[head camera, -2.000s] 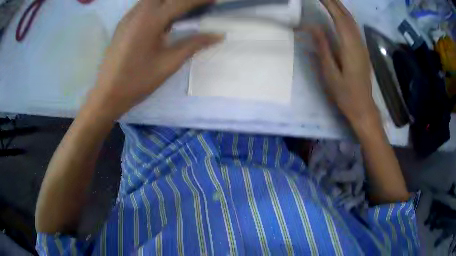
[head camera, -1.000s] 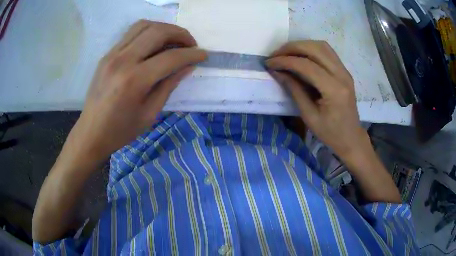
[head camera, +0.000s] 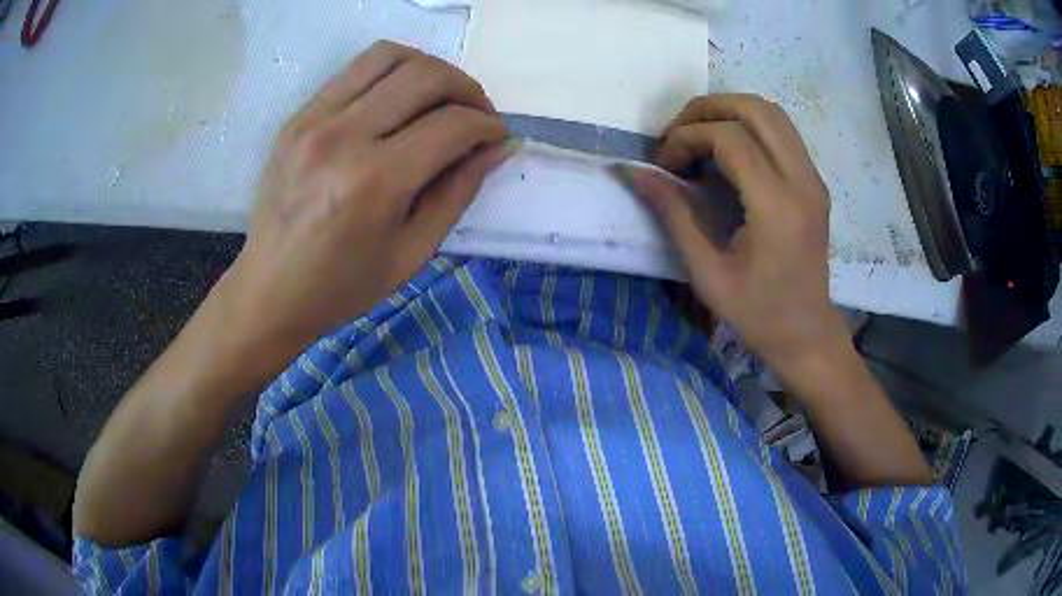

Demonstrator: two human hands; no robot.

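Note:
A cream cloth piece (head camera: 588,58) lies flat on the white table. The grey metal strip (head camera: 582,135) lies across its near end. The cloth's near edge is lifted slightly along the strip's near side. My left hand (head camera: 390,175) pinches the cloth edge and strip at their left end. My right hand (head camera: 745,210) holds the right end, with the thumb under the cloth edge and fingers on the strip. The fingertips partly hide both ends of the strip.
The iron (head camera: 949,175) rests on its side at the right of the white table (head camera: 151,140). A red loop handle (head camera: 37,21) shows at the far left. Yellow and blue items are at the upper right. The table's near edge runs just before my striped shirt.
The metal strip, carried in earlier, now lies across the near end of the cloth. Since a second ago the cloth's near edge has been lifted up against the strip.

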